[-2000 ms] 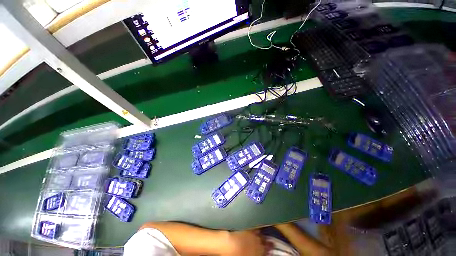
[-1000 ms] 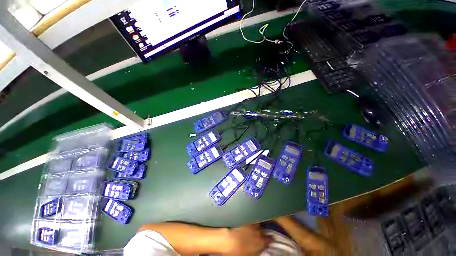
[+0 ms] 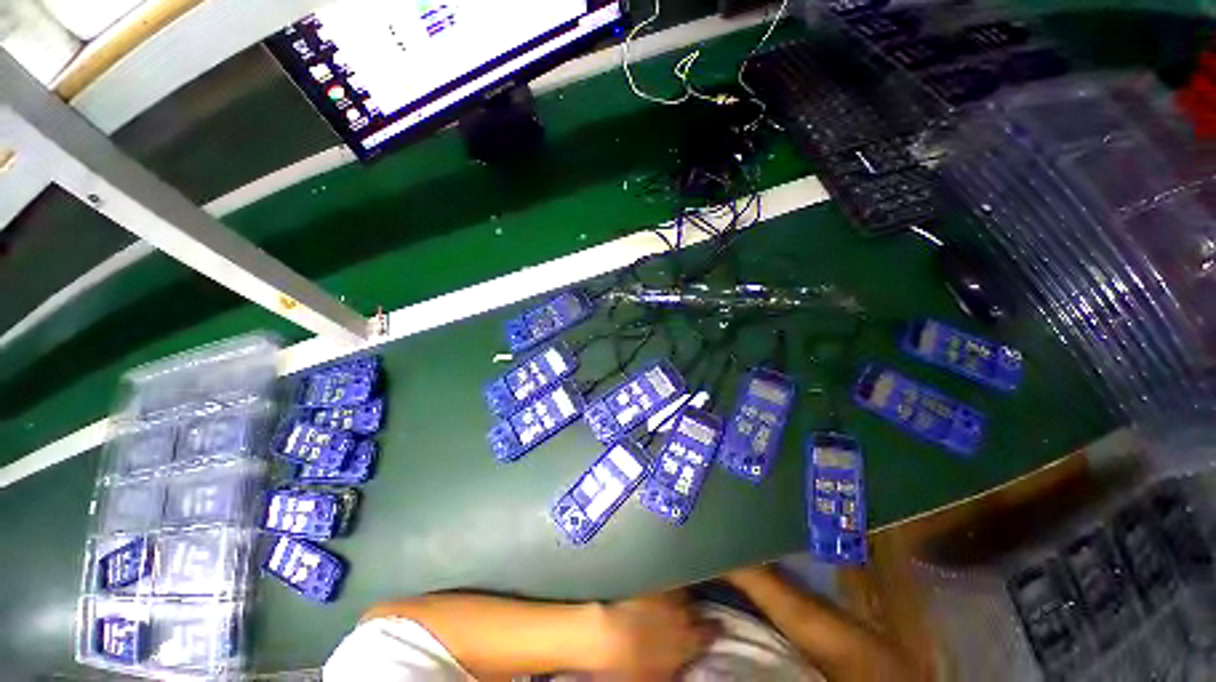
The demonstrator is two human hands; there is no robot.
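Observation:
Several blue handheld devices with pale screens, such as a front one (image 3: 836, 497), lie spread on the green bench, with black leads at the upper ends of some. More blue devices (image 3: 304, 512) lie loosely piled to the left. A clear blister tray (image 3: 198, 500) at the far left has two devices in its left column. A white slip (image 3: 678, 410) lies among the devices. My left hand (image 3: 656, 637) is blurred at the bench's front edge; its fingers are unclear. My right hand (image 3: 774, 600) is partly hidden and blurred beside it. Neither hand touches a device.
A lit monitor (image 3: 454, 60) stands behind the bench. A shiny silvery strip (image 3: 727, 296) lies among black cables. A keyboard (image 3: 854, 140), mouse (image 3: 974, 284) and stacked clear trays (image 3: 1067, 227) are at the right. Dark-filled trays (image 3: 1114, 586) sit low right. A white upright (image 3: 200, 233) stands at left.
The view has shifted slightly, so the bench things sit a little further left and most sit higher. My hands stay together at the front edge. No device has visibly been moved.

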